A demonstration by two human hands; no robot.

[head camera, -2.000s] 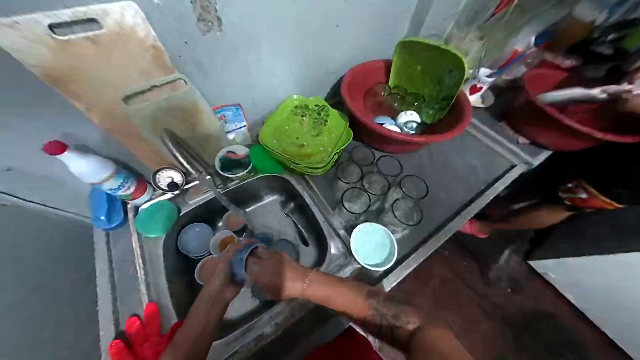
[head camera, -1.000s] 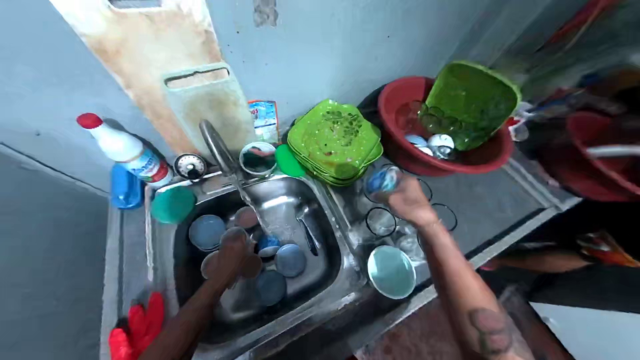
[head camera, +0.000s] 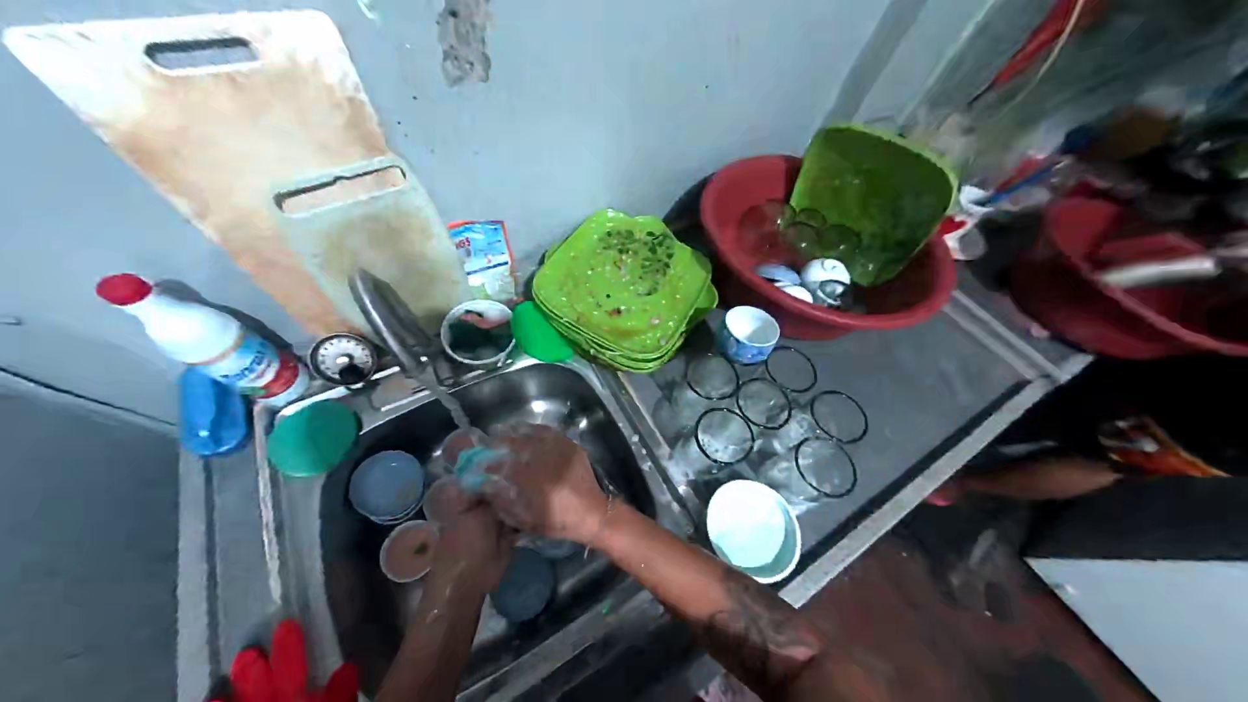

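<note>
Over the steel sink (head camera: 624, 439), under water running from the faucet (head camera: 390, 317), my two hands meet. My right hand (head camera: 546, 478) is closed on a soapy blue-green sponge or cloth (head camera: 478, 468). Close against it, my left hand (head camera: 468, 546) seems to hold a small cup, mostly hidden by fingers and foam. Cups and bowls lie in the basin, among them a grey-blue bowl (head camera: 387, 486) and a small pinkish cup (head camera: 408, 551). On the counter right of the sink, a blue-and-white cup (head camera: 749, 334) stands behind several drinking glasses (head camera: 763, 403).
Green square plates (head camera: 624, 292) are stacked behind the sink. A red basin (head camera: 829, 317) holds dishes. White bowls (head camera: 753, 531) stand near the counter's front edge. At left are a bleach-type bottle (head camera: 210, 336), a green lid (head camera: 314, 438) and a red glove (head camera: 288, 673). Another person's arm (head camera: 1043, 480) shows at right.
My right hand has moved from above the glasses back to the sink, beside my left hand. The blue-and-white cup it held a second ago now stands behind the glasses, let go.
</note>
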